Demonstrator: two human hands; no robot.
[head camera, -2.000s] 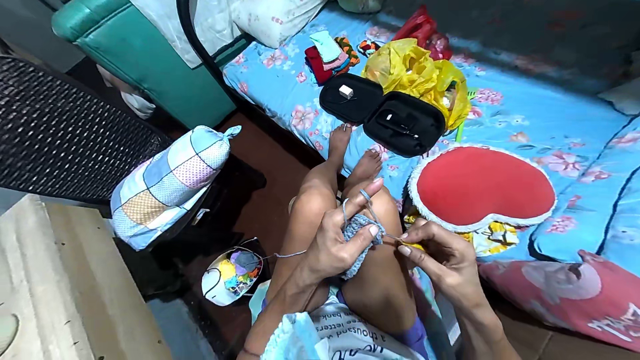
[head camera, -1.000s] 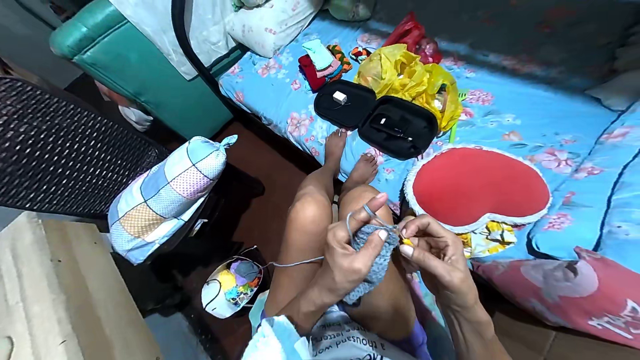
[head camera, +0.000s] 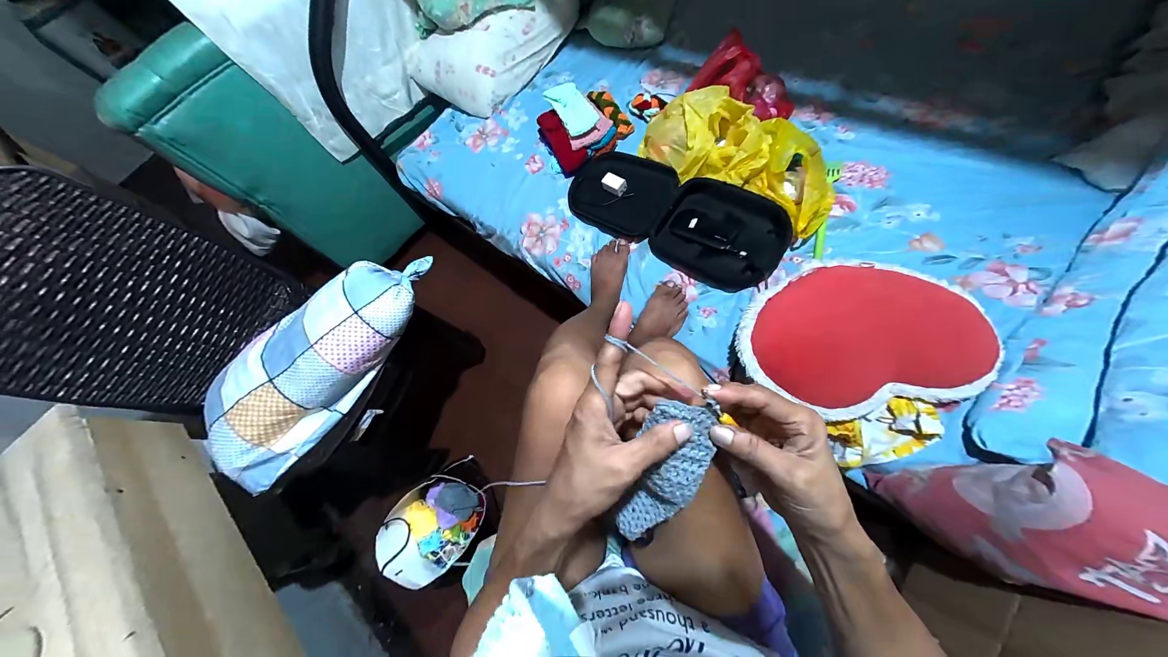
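A grey crocheted piece (head camera: 668, 474) is held above my lap, pinched between the thumb and fingers of my left hand (head camera: 607, 447). Grey yarn (head camera: 671, 372) loops around the raised left index finger and runs to the top edge of the piece. My right hand (head camera: 789, 456) grips a crochet hook (head camera: 727, 420), mostly hidden by the fingers, with a bit of yellow showing, at the piece's upper right corner. From a white container (head camera: 411, 570) at lower left, holding balls of coloured yarn (head camera: 447, 511), a strand stretches towards my left hand.
On the blue floral bed (head camera: 922, 210) lie an open black zip case (head camera: 721, 233), a yellow plastic bag (head camera: 712, 137), folded crocheted pieces (head camera: 575, 119) and a red heart-shaped pillow (head camera: 871, 338). A patchwork bolster (head camera: 310, 365) rests on a chair at left. A cardboard box (head camera: 119, 538) stands at lower left.
The left thumb and fingers have shifted on the grey piece, which shows more fully now. The right hand stays at its edge. The left index finger remains raised with yarn around it.
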